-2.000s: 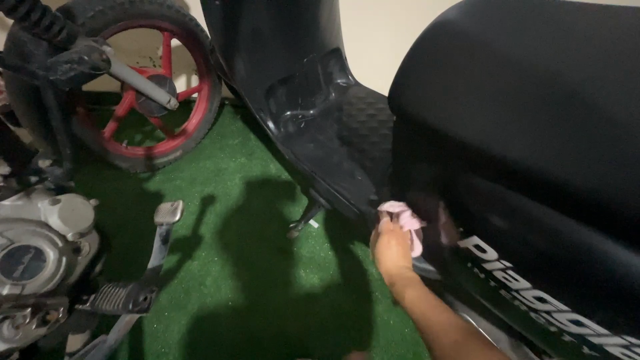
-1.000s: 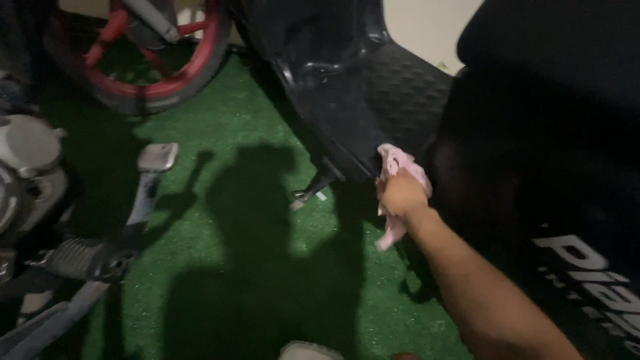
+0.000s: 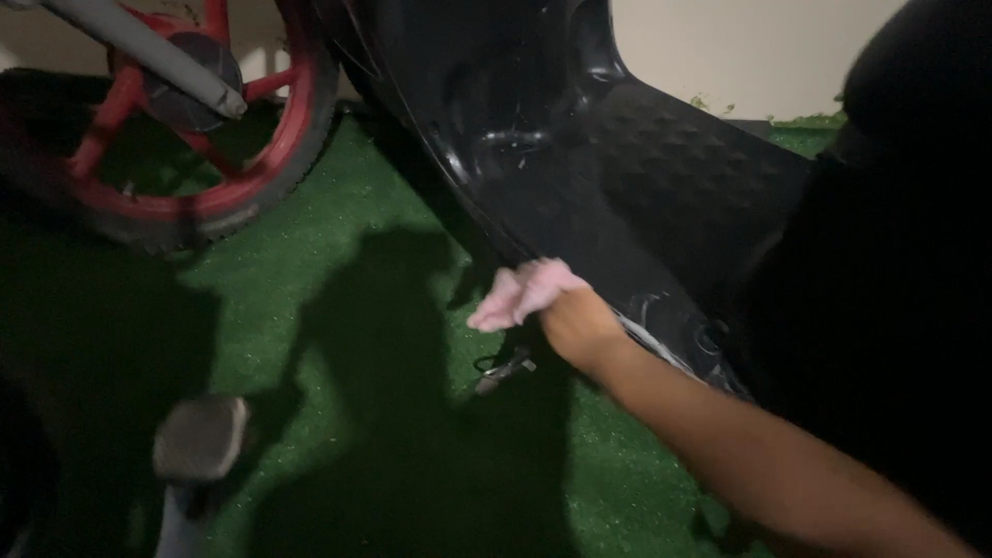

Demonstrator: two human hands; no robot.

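My right hand [image 3: 581, 325] is closed around a crumpled pink cloth [image 3: 531, 293] at the lower side edge of the black scooter's footboard [image 3: 620, 225]. Motion blurs the hand and cloth a little, and part of the fingers is hidden behind the cloth. Pale scuffs mark the footboard's edge [image 3: 655, 341] beside my wrist. Just below the cloth, the scooter's side stand [image 3: 504, 372] reaches over the green artificial turf. My left hand is out of the frame.
A motorcycle wheel with a red rim [image 3: 209, 203] stands at the upper left. A metal pedal [image 3: 200, 438] of a motorcycle is at the lower left. Green artificial turf [image 3: 349, 186] covers the floor, and a pale wall [image 3: 721, 54] rises behind the scooter.
My right hand has moved with the pink cloth from the rear part of the footboard's edge forward along it. The view has shifted closer to the footboard.
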